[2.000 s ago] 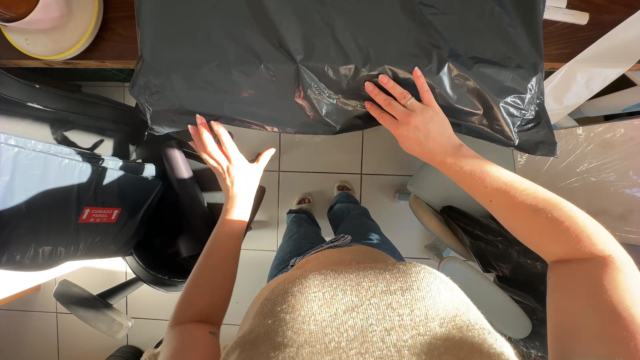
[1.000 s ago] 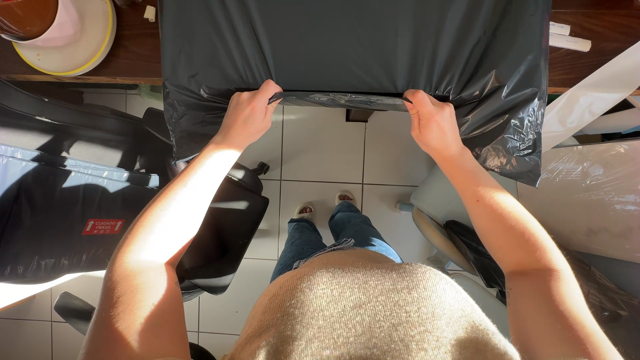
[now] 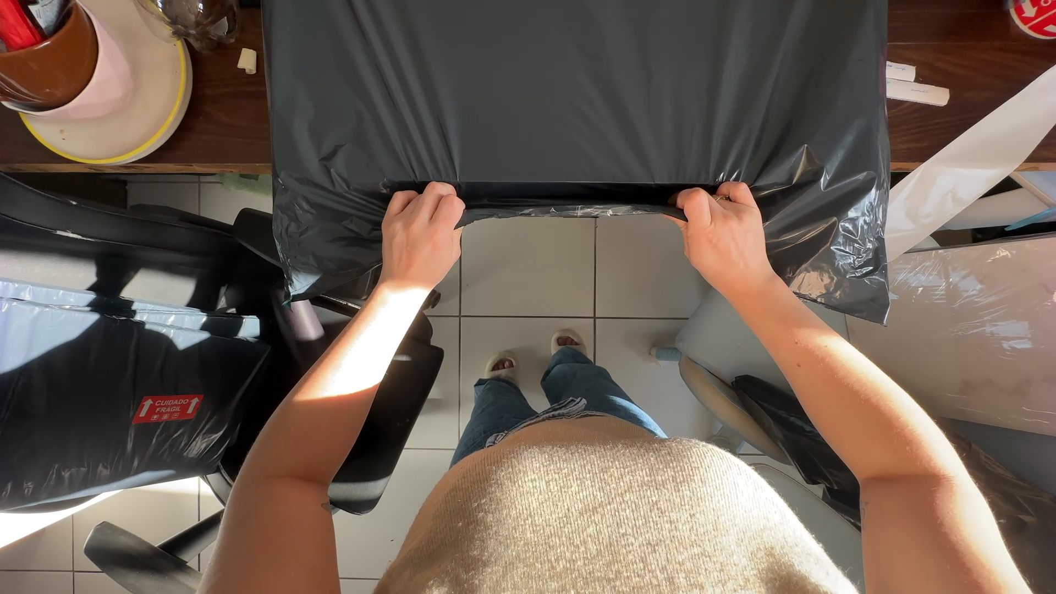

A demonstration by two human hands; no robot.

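A large dark plastic bag [image 3: 569, 99] lies over the wooden table and hangs past its front edge, its surface creased toward both fists. My left hand [image 3: 422, 235] grips the bag's near edge left of centre, fingers curled over it. On the right, my right hand [image 3: 722, 235], with a ring on one finger, holds the same edge. Between the hands the edge is drawn taut, with a dark narrow fold or gap along it. The loose corners of the bag droop outside both hands. What is inside the bag is hidden.
A wooden table [image 3: 223, 107] carries a brown pot [image 3: 54, 70] on a round plate [image 3: 165, 124] and white rolled pieces [image 3: 917, 92]. At left, a black wrapped package [image 3: 107, 404] with a red fragile label rests on a black chair [image 3: 396, 412]. A plastic-wrapped panel [image 3: 965, 330] is at right.
Two seconds ago both hands were spread, the right on the bag and the left by its edge. Both then closed on the bag's near edge and still hold it.
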